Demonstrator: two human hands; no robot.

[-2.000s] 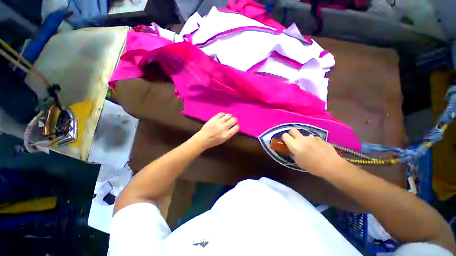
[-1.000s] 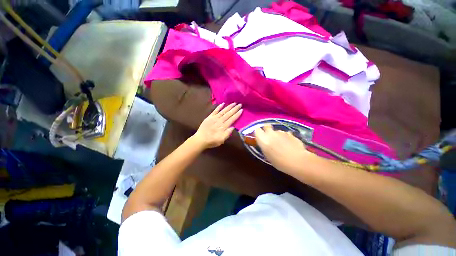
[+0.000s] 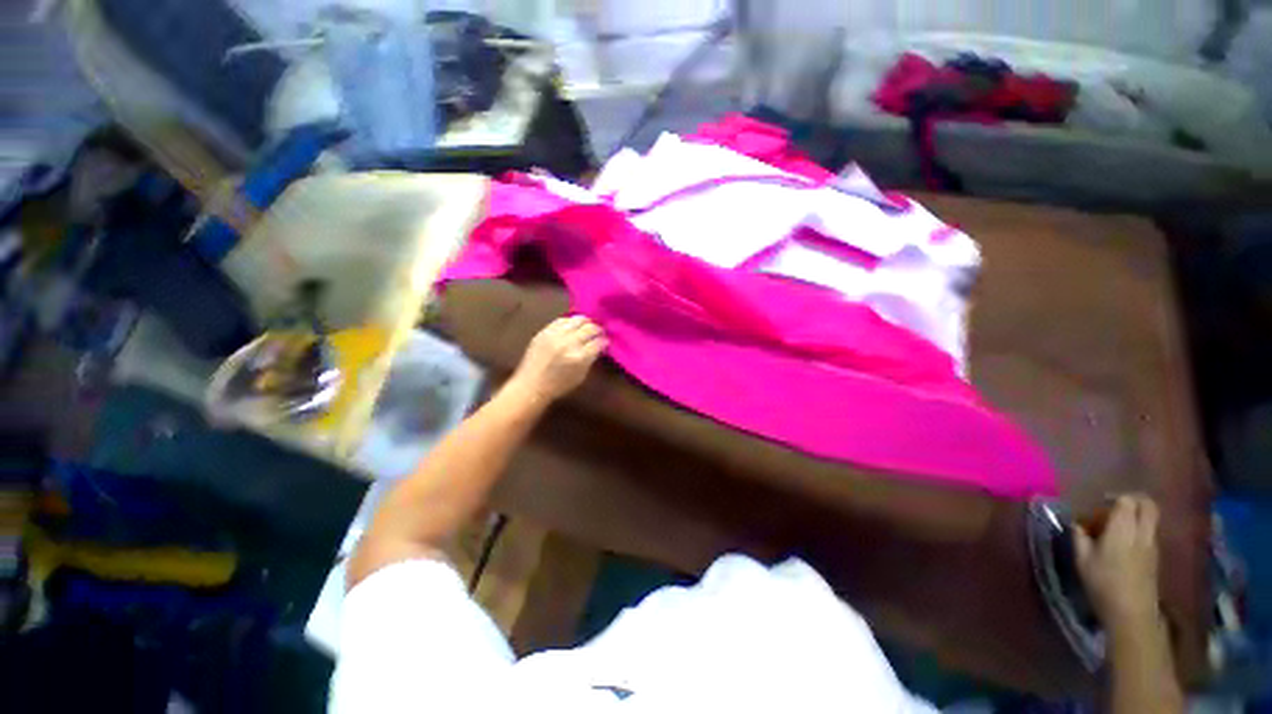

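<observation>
The bright pink panel (image 3: 809,377) lies across the raised brown padded board (image 3: 488,318), its front edge smooth. A pale lilac-white cloth with pink strips (image 3: 753,223) lies crumpled behind it. My left hand (image 3: 564,354) pinches the pink panel's near edge at its left part. My right hand (image 3: 1120,550) is on the handle of the steam iron (image 3: 1060,579) at the table's right front corner, apart from the cloth. The picture is blurred, and the iron is partly hidden by the hand.
The brown table cover (image 3: 1074,307) runs right of the cloth. A cream side board (image 3: 356,237) at left bears a second iron (image 3: 283,377) on a yellow patch. A pale trough (image 3: 851,112) behind holds red, pink and black scraps (image 3: 977,92).
The iron and my right hand have moved off the pink panel to the far right. My left hand has gone from lying flat to pinching the edge. The camera view has shifted.
</observation>
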